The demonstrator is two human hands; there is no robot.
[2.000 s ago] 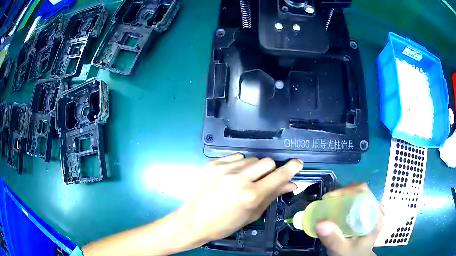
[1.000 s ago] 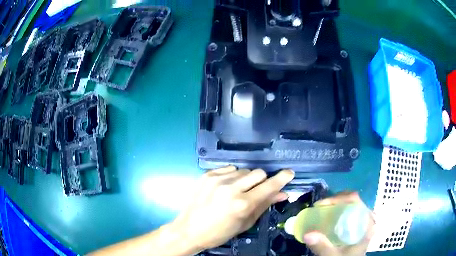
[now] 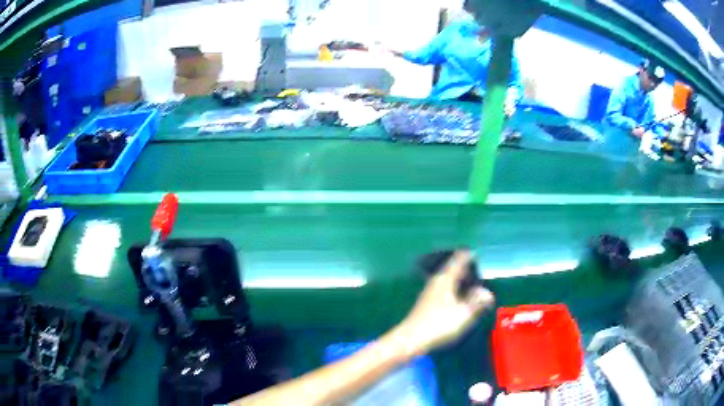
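Note:
My left hand reaches in from the lower left across the bench, blurred. Its fingers are closed on a dark object, probably a black housing, but blur hides its shape. My right hand is not in view. The black press fixture stands at lower left, its toggle clamp handle with a red grip pointing up. Several black housings lie left of it, partly cut off by the lower edge.
A light-blue parts bin is partly behind my forearm, with a red parts bin to its right. Dark round things and a grey dotted stack are at right. A blue crate is back left. Two people in blue sit behind.
The view has tilted up to show the far bench. My left hand has left the housing below the fixture and is extended with a dark object. My right hand and the bottle are out of view.

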